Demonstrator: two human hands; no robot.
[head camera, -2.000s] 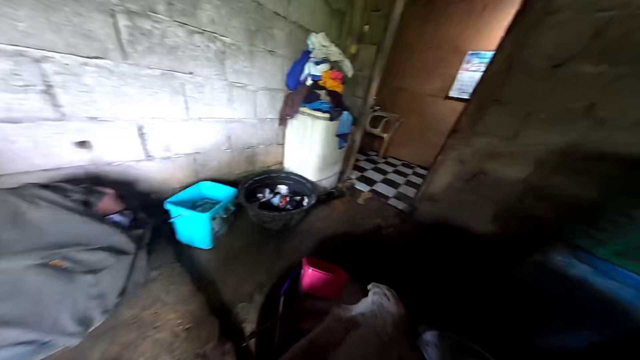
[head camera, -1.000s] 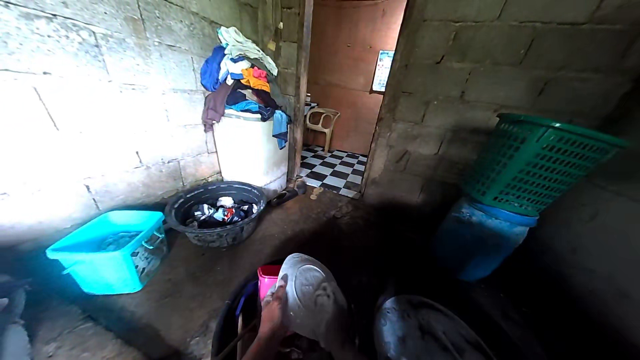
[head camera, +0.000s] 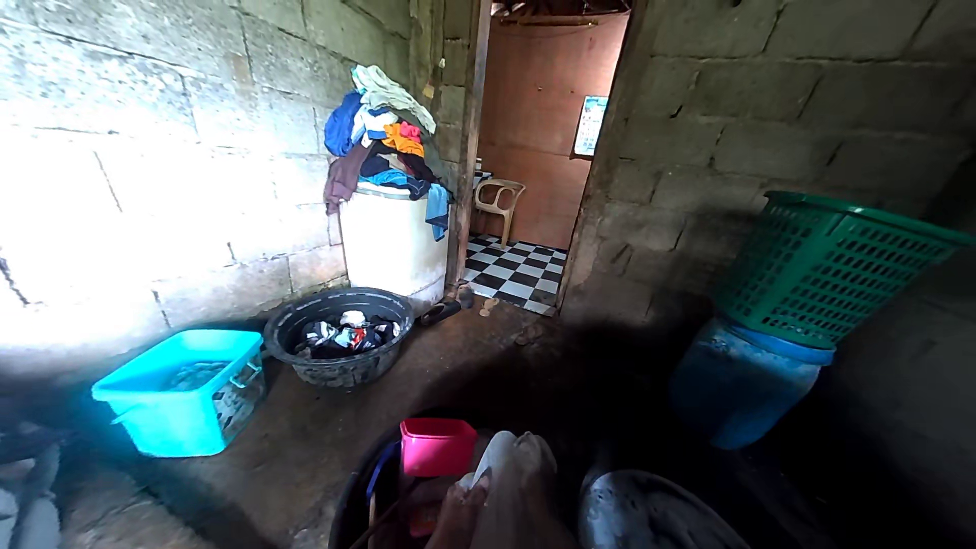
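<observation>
At the bottom centre my left hand is closed on a pale wet cloth, held over a dark round tub. Which part of the cloth lies over my right hand is hard to tell; that hand is not clearly visible. Just left of the cloth, a bright pink plastic container sits in the tub, with a blue, stick-like thing beside it. Something red lies lower in the tub, partly hidden by my left hand.
A turquoise bin of water and a black basin of wet clothes stand left. Clothes are heaped on a white drum by the doorway. At right, a green basket tops a blue drum; a metallic round object is below.
The pale cloth was spread broad and rounded one second ago; now it is bunched narrower. More of the pink container shows. The view has turned to the right since the first frame.
</observation>
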